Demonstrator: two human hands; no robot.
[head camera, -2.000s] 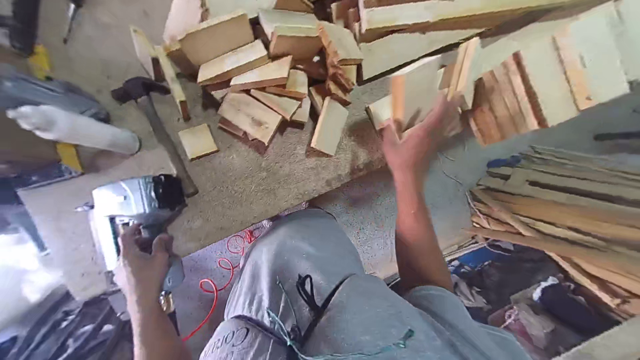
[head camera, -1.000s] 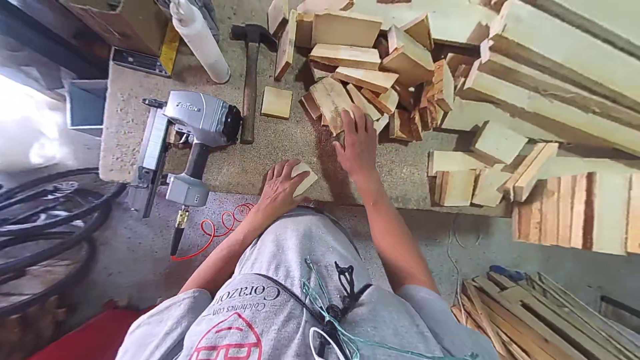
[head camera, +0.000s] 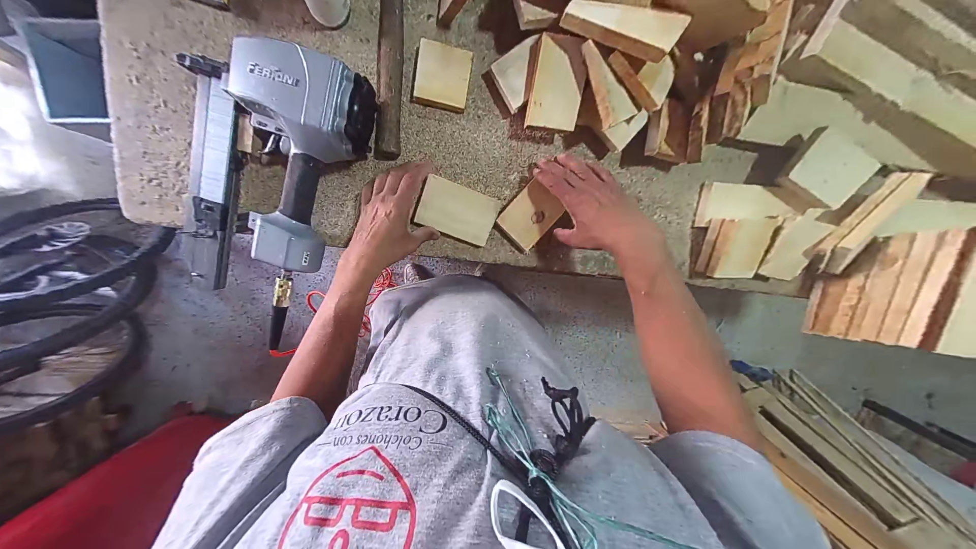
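Note:
Two small wooden blocks lie near the front edge of the particle-board bench. My left hand (head camera: 391, 217) touches the left end of the paler block (head camera: 457, 210), fingers spread on the bench. The other block (head camera: 534, 215), with a dark knot, lies tilted beside it, and my right hand (head camera: 591, 200) rests its fingers on its upper right side. Left of my left hand lies a grey pneumatic stapler (head camera: 297, 99) with a brass fitting at its handle. A wooden tool handle (head camera: 390, 80) lies between the stapler and a square wooden block (head camera: 442, 75).
A heap of wood offcuts (head camera: 557, 84) lies beyond my right hand. More blocks (head camera: 743, 244) and a row of boards (head camera: 888, 286) stand at the right. Wood strips (head camera: 831, 450) are piled below right. Black hoops (head camera: 76, 305) and a red hose (head camera: 313, 301) are at the left.
Two seconds ago my left hand was on the stapler and my right hand held wood pieces at the right. Both hands have come to the front edge, now around two blocks.

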